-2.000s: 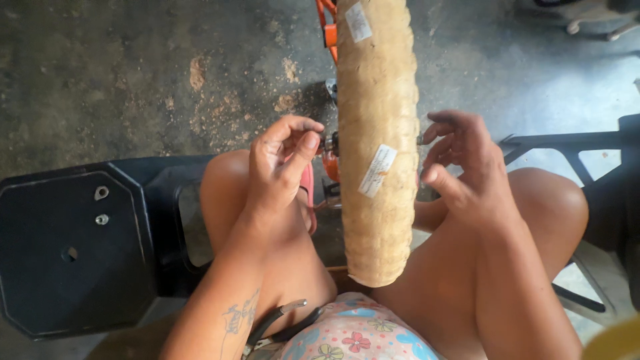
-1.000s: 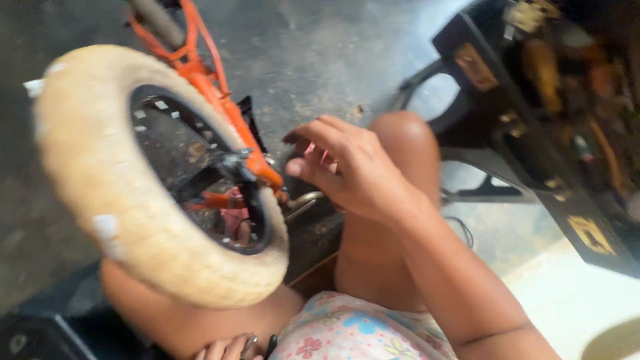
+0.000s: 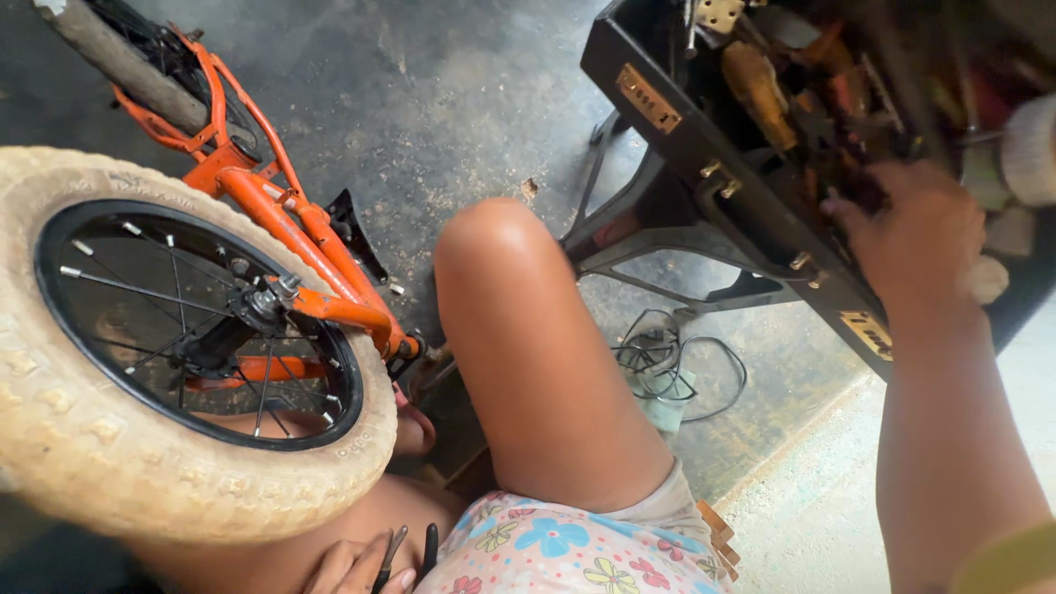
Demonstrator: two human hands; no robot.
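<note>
My right hand (image 3: pixel 916 223) reaches into a black toolbox (image 3: pixel 726 214) at the upper right, among jumbled tools; its fingertips are blurred, and whether they hold anything cannot be told. At the bottom, my left hand (image 3: pixel 355 569) rests on my lap, with the dark handles of a hand tool (image 3: pixel 394 554) at its fingers; the tool's head is hidden. To the left stands a small orange bicycle frame (image 3: pixel 289 239). Its wheel, with a cream knobby tire (image 3: pixel 206 495), black rim and spokes, is seated between the frame's arms. An axle nut (image 3: pixel 286 285) shows at the hub.
Black stand legs (image 3: pixel 660 239) hold up the toolbox. A coiled black cable (image 3: pixel 718 371) lies on the concrete floor beside my bent knee (image 3: pixel 503 247). A screwdriver with a yellowish handle (image 3: pixel 755 91) and a white round container (image 3: pixel 1031 148) are in the box.
My right hand has moved from beside the bicycle frame to the toolbox on the right. My left hand, near the tire two seconds ago, is down on my lap. The view has swung right.
</note>
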